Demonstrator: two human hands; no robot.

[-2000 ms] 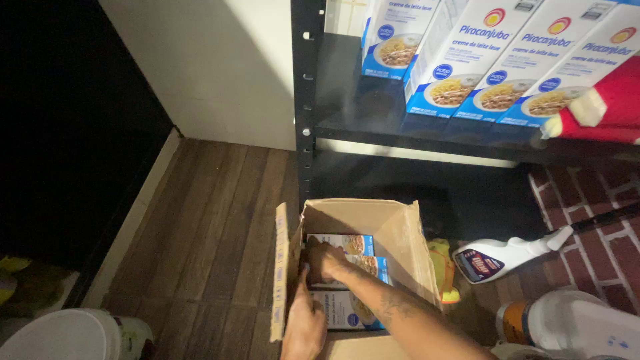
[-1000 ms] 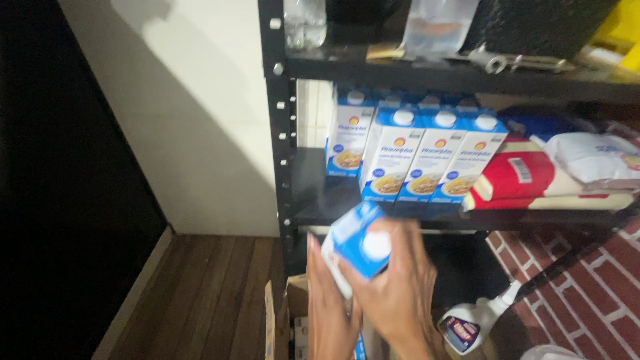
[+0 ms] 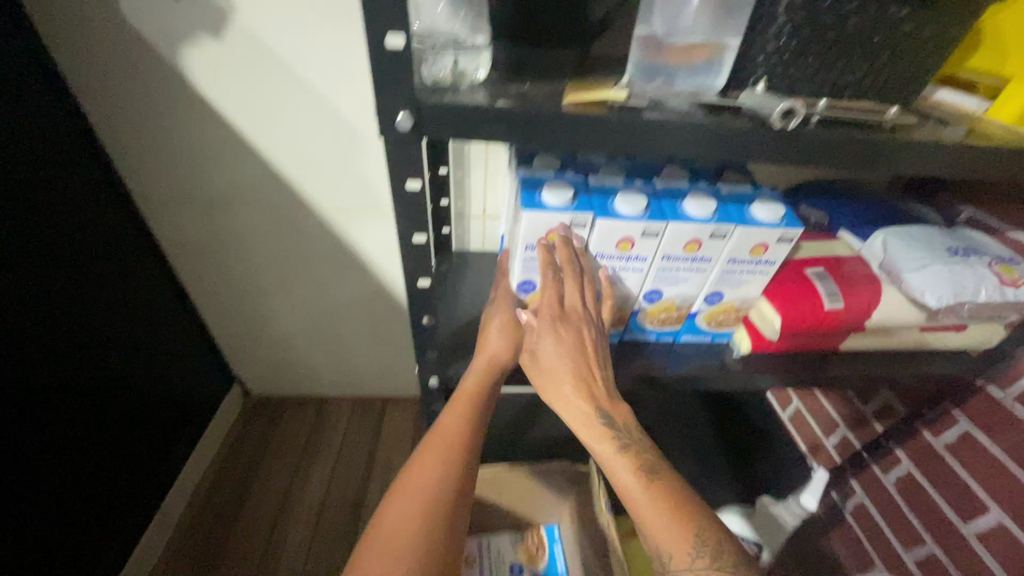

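Observation:
My right hand (image 3: 568, 328) lies with its fingers spread flat on the front of the leftmost cream carton (image 3: 552, 220) of the front row on the black metal shelf. Against that carton's left side rests my left hand (image 3: 502, 320), its fingers partly hidden. Several more blue and white cream cartons (image 3: 680, 264) stand upright to the right, with others behind them. Below my forearms, an open cardboard box (image 3: 536, 488) holds a carton lying down (image 3: 520, 552).
Red and cream packages (image 3: 832, 296) and a white bag (image 3: 944, 264) lie right of the cartons. The upper shelf edge (image 3: 640, 128) runs above them, with metal hardware (image 3: 772, 108) on it. A shelf post (image 3: 408, 200) stands left; a spray bottle (image 3: 780, 512) is low right.
Both hands rose from the box with a carton, which was held before the shelf one second ago. It now stands at the left end of the front row. The view has tilted up since the first frame.

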